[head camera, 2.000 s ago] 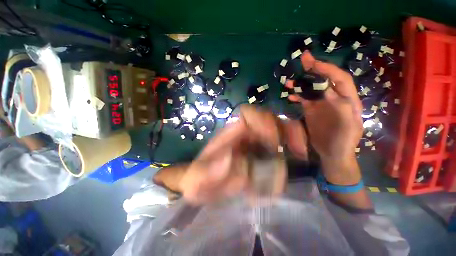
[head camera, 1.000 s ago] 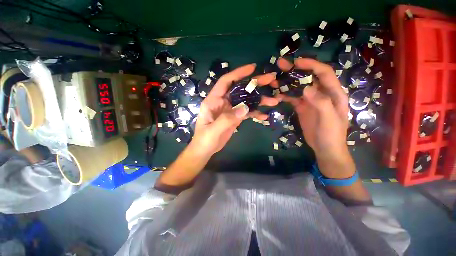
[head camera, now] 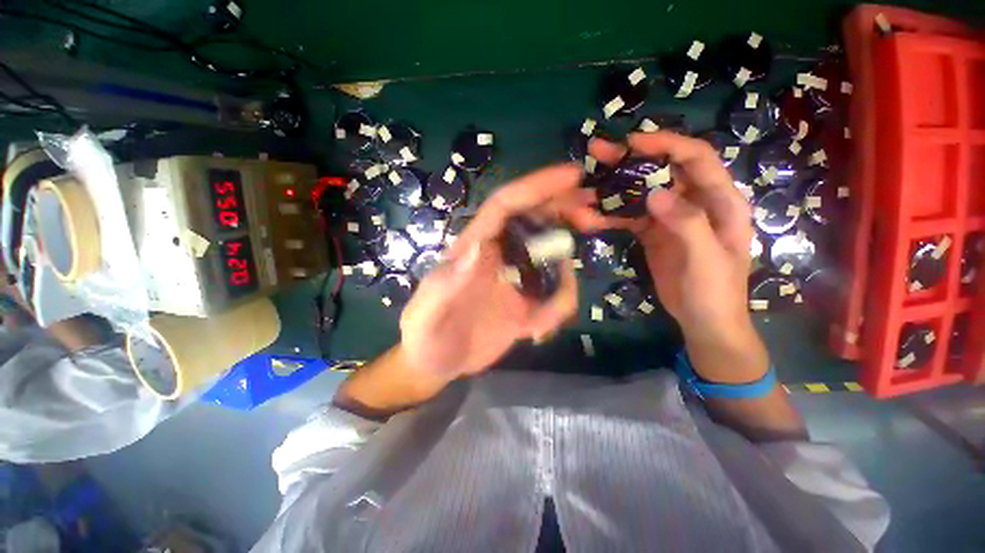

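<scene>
My left hand (head camera: 475,275) holds a round black display unit (head camera: 531,257) with a cream tape tab, slightly blurred, over the middle of the green bench. My right hand (head camera: 697,232), with a blue band on the wrist, holds another glossy black display unit (head camera: 630,186) between thumb and fingers, tape tab beside the thumb. My left fingertips reach close to the unit in my right hand; whether they touch it I cannot tell. Many similar taped units lie in two clusters, one on the left (head camera: 397,248) and one on the right (head camera: 778,211).
A power supply (head camera: 178,243) with red digits stands at left, with a tape roll (head camera: 70,230), a clear bag (head camera: 119,243) and a tan core (head camera: 211,344). A blue piece (head camera: 265,378) lies below. Red trays (head camera: 886,205) stand at right. Another person's sleeve (head camera: 70,394) shows lower left.
Since one second ago my left hand has moved slightly down and left and turned its unit. My right hand still holds its unit, with the fingers shifted a little. Two seconds ago my left hand was lower.
</scene>
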